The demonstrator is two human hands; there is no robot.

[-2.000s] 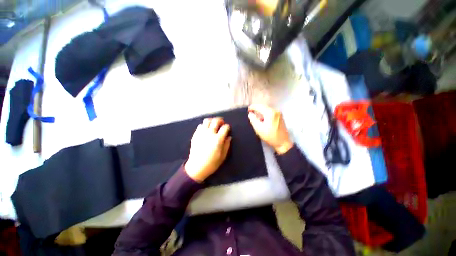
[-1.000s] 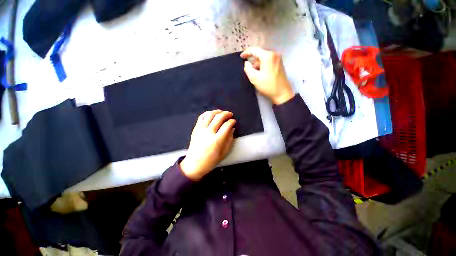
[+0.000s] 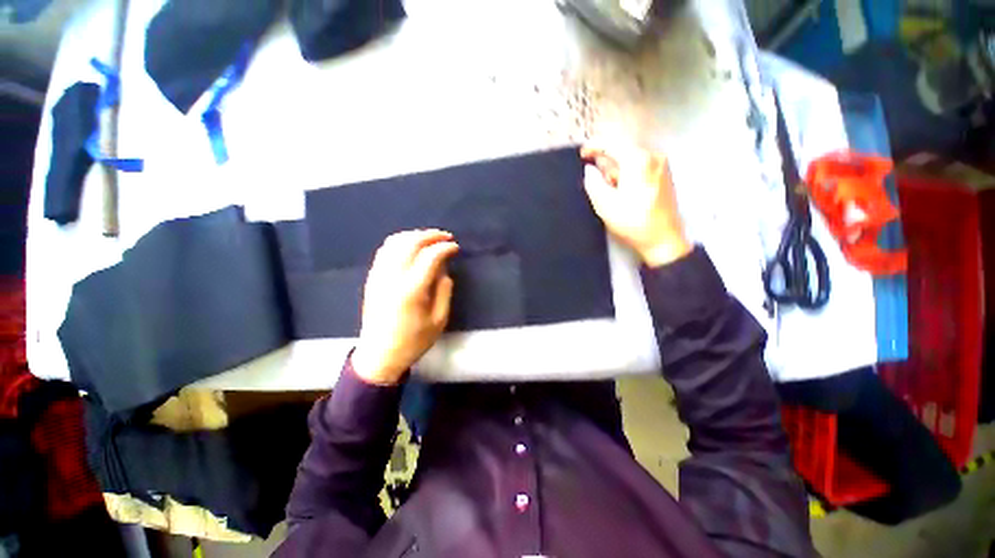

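Observation:
A dark fabric panel (image 3: 535,234) lies flat in front of my body, with a greyer rectangular patch on its lower middle. My right hand (image 3: 635,198) is at the panel's upper right corner, thumb and forefinger closed on its edge. My left hand (image 3: 406,303) rests over the panel's left part, fingers bent and thumb apart; what lies under its palm is hidden. Wider dark pieces (image 3: 180,300) lie to the left, reaching over the front table edge. The metal iron (image 3: 616,16) is cut off by the top edge of the picture.
Black-handled scissors (image 3: 796,267) and a crumpled red plastic bag (image 3: 856,213) lie at right. Dark bundles (image 3: 207,44), blue ribbons (image 3: 218,114) and a thin rod (image 3: 111,164) are at the far left. A red crate (image 3: 944,316) stands beyond the right table edge.
The view has shifted. My left hand has moved left across the panel, uncovering the greyer patch. My right hand stays at the upper right corner.

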